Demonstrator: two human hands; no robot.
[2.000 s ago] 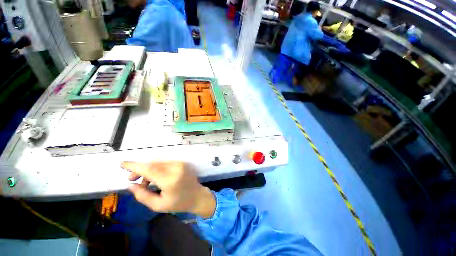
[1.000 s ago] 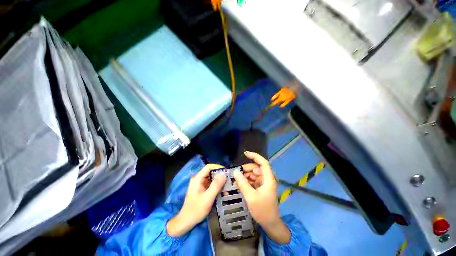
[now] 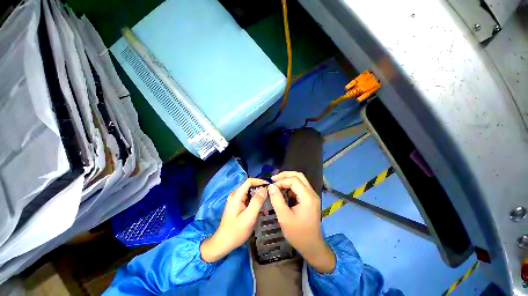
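A phone frame (image 3: 272, 238), a palm-sized dark grey rectangle with a column of slot-like openings, is held upright over my lap. My left hand (image 3: 234, 222) grips its upper left side, thumb on the face. My right hand (image 3: 301, 222) is at its upper right, with thumb and fingertips at the top edge. The fingertips of both hands nearly meet there and cover the top of the frame. Whether a tiny piece is between the fingertips cannot be told.
A pale-blue adhesive sheet (image 3: 214, 63) with a long whitish strip (image 3: 173, 89) lies ahead. Stacked trays with ragged interleaves (image 3: 35, 127) stand left, above a blue basket (image 3: 147, 222). The white machine (image 3: 440, 75) is at right, with an orange plug (image 3: 363, 87) and black pendant (image 3: 417, 185) at its edge.
The view has swung from the machine down to my lap. Since one second ago, both hands stay on the frame's top end, fingertips closer together. Two seconds ago one hand was at the machine's front edge.
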